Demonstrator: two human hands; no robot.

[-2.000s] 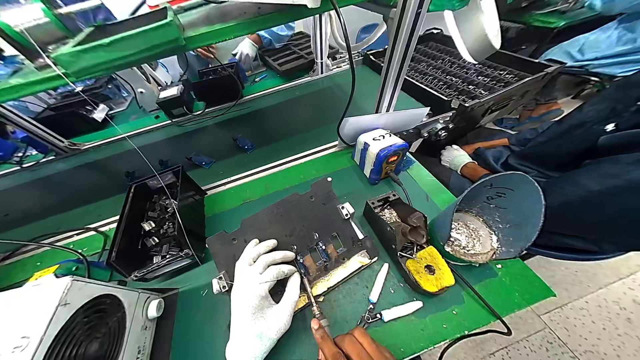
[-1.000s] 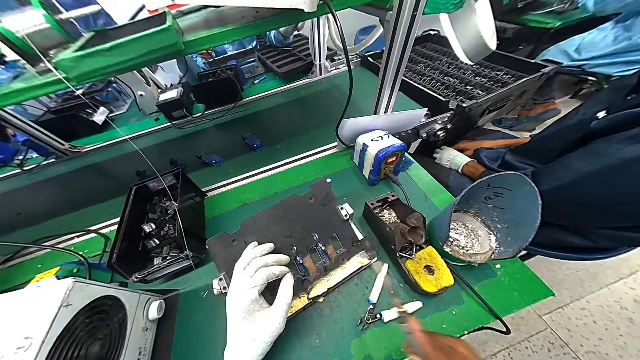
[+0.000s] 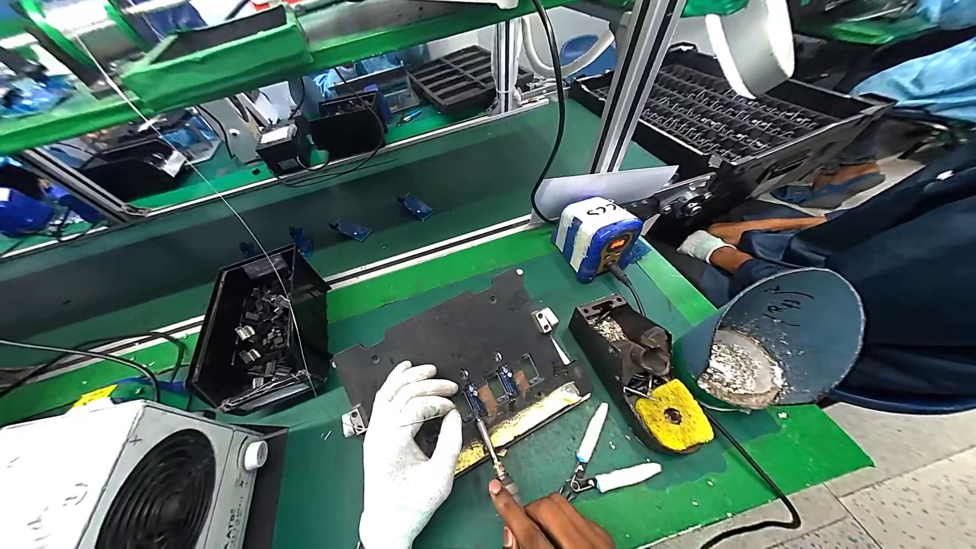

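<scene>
My left hand (image 3: pixel 412 450), in a white glove, rests over a dark fixture plate (image 3: pixel 435 328); a thin wire, apparently solder, shows between its thumb and forefinger. My bare right hand (image 3: pixel 545 518) holds a soldering iron (image 3: pixel 492 450), whose tip reaches the lower part of a small blue circuit board (image 3: pixel 476 398) on the plate. A second blue board (image 3: pixel 507 383) sits beside it to the right. Side cutters with white-wrapped handles (image 3: pixel 629 476) lie spread on the green mat, right of the iron.
An iron stand (image 3: pixel 610 335) with a yellow sponge (image 3: pixel 675 415) is at the right, beside a blue bucket (image 3: pixel 808 328) of metal scraps. Behind stands a soldering station (image 3: pixel 598 236). A black bin of components (image 3: pixel 305 335) and a fan unit (image 3: pixel 145 480) are left. A co-worker's gloved hand (image 3: pixel 701 245) is beyond the bucket.
A second ago my right hand was farther right, near the cutters and blurred; it is now back at the plate with the iron at the board. My left hand has hardly moved.
</scene>
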